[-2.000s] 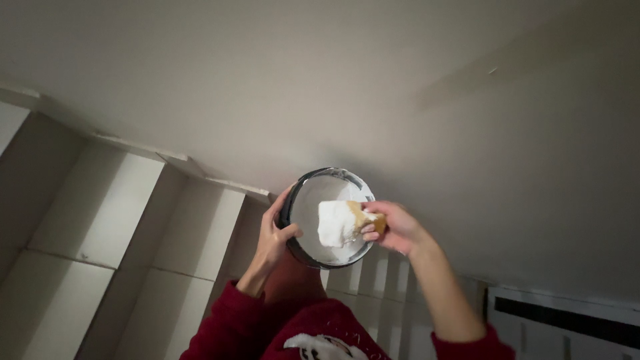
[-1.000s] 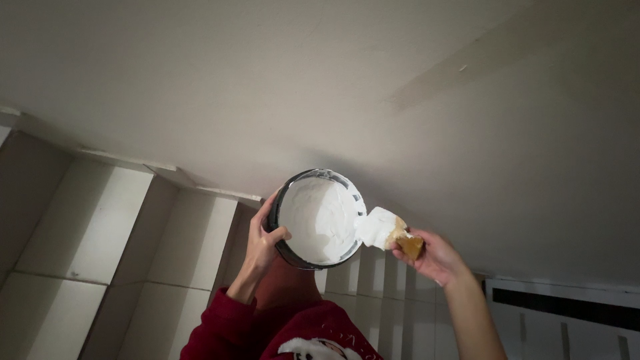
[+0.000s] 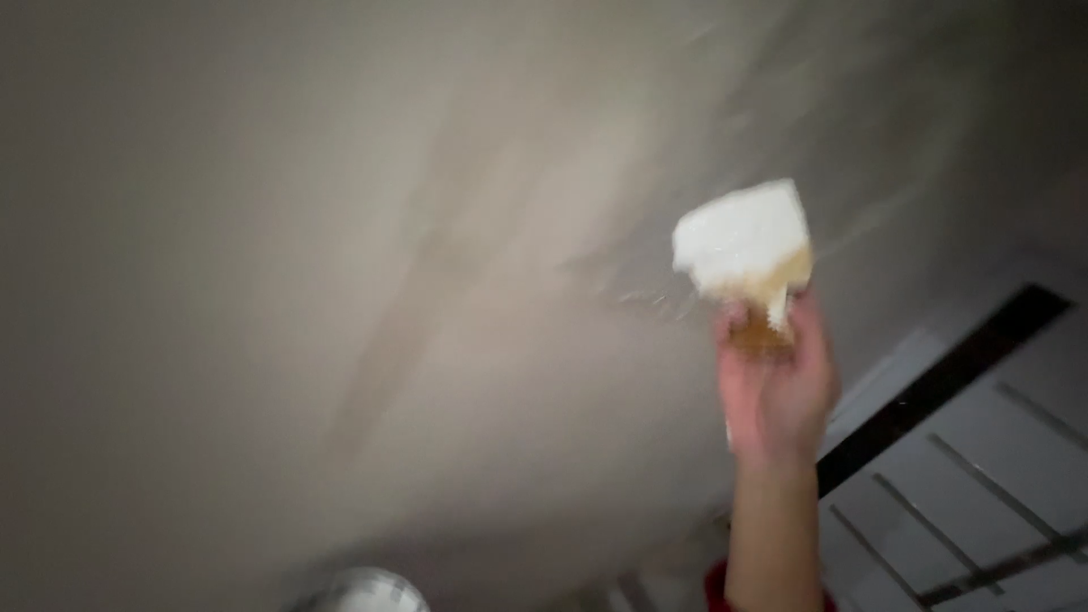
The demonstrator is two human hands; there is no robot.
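My right hand (image 3: 773, 382) grips the tan handle end of a flat spreader (image 3: 748, 242), whose blade is thickly coated with white paste. The spreader is raised in front of a grey-beige wall (image 3: 323, 238); whether it touches the wall cannot be told. At the bottom edge of the view, only the top of the round bucket (image 3: 378, 591) with white paste shows, blurred. My left hand is out of view.
Faint darker streaks and small marks run over the wall. At the lower right are a long black strip (image 3: 926, 399) and a pale surface with dark bars (image 3: 977, 476).
My right hand has lifted the loaded spreader from beside the bucket up to in front of the wall. The view has swung, leaving my left hand and most of the bucket out of sight.
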